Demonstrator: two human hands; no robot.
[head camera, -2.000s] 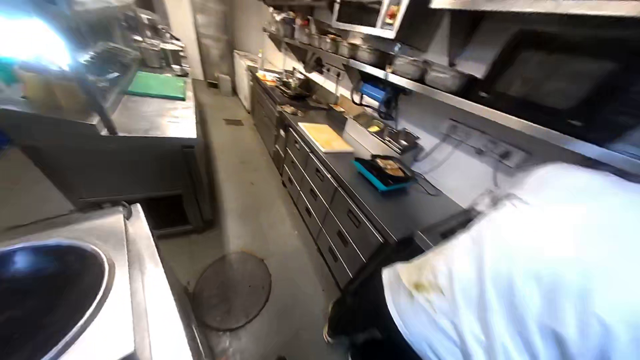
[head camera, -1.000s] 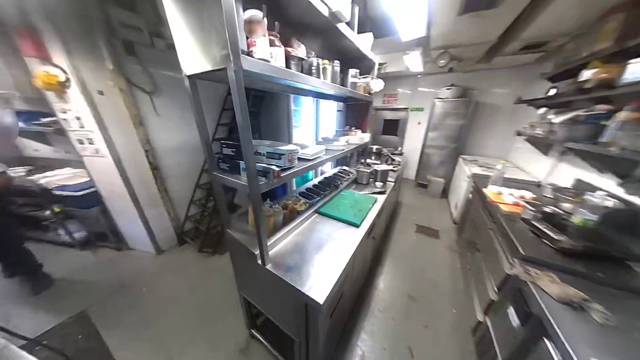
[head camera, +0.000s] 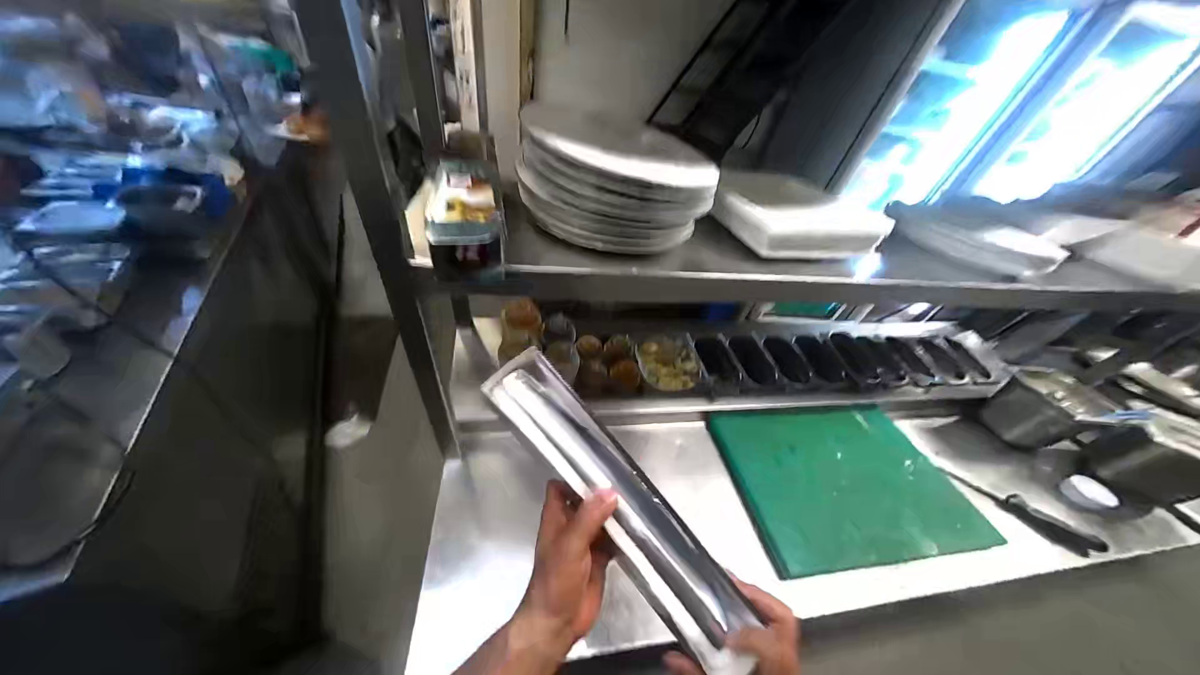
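Observation:
A long, narrow box with a shiny roll in it, seemingly foil or film (head camera: 623, 502), lies tilted across the view, between both hands. My left hand (head camera: 567, 562) grips its side near the middle, thumb on top. My right hand (head camera: 750, 633) holds the lower right end, partly cut off by the frame's bottom edge. Beneath the box is a stainless steel counter (head camera: 497, 525). To the right of the hands lies a green cutting board (head camera: 848, 487), with a black-handled knife (head camera: 1050, 525) at its right side.
A steel shelf (head camera: 656, 281) above the counter carries stacked plates (head camera: 614, 178) and white rectangular dishes (head camera: 797, 211). Under it sit small food containers (head camera: 600, 361) and a row of black bins (head camera: 834, 361). Metal pans (head camera: 1045, 403) stand at right. A steel post (head camera: 375, 216) rises at left.
The view has moved close to the counter with the green board. Both hands and the long box are now in view; neither shows in the earlier frames.

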